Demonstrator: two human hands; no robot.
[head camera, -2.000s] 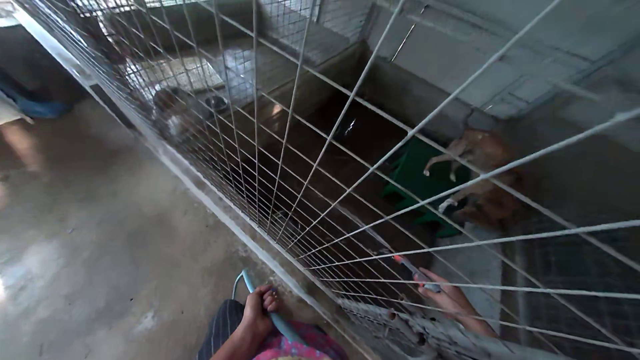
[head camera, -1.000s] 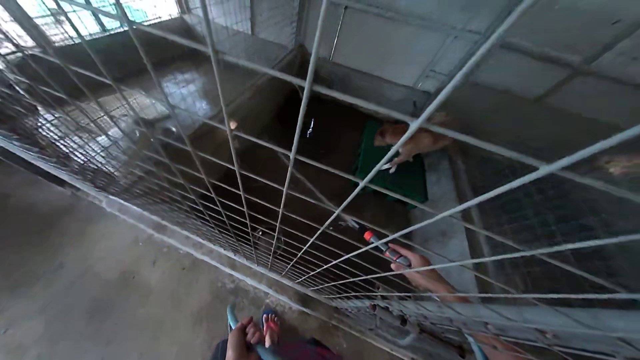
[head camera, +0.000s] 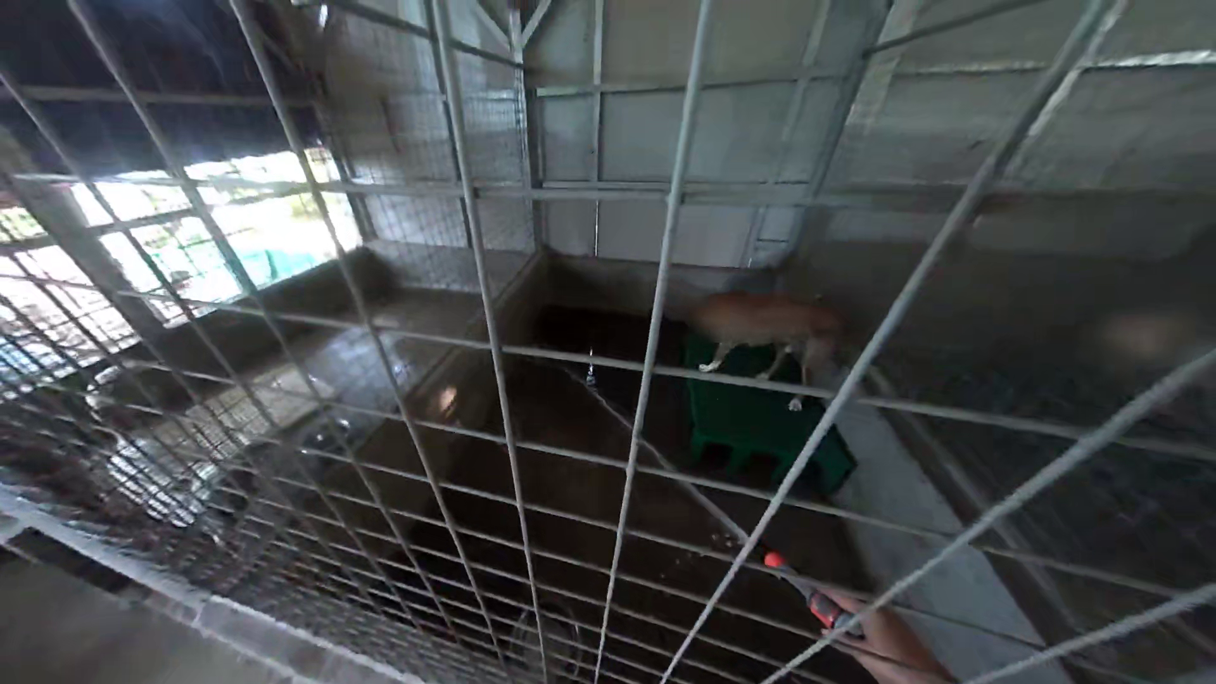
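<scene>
My right hand (head camera: 869, 622) is at the lower right, inside the wire mesh of a kennel, closed round a hose spray nozzle (head camera: 798, 584) with an orange-red tip. A thin jet of water (head camera: 679, 475) runs from the nozzle up and left over the dark wet floor. Beyond it a tan dog (head camera: 765, 318) with white paws stands on a green plastic platform (head camera: 750, 408). The dog's head is blurred and hard to make out. My left hand is out of view.
Wire mesh (head camera: 655, 332) crosses the whole view. A low concrete wall (head camera: 494, 332) divides off a pen at left, where a pale animal (head camera: 157, 475) shows dimly behind mesh. A concrete ledge (head camera: 921, 513) runs along the right. Panelled walls stand behind.
The view has tilted up, and my left hand has left it. The dog, lying on the green platform two seconds ago, now stands on it. My right hand still holds the nozzle.
</scene>
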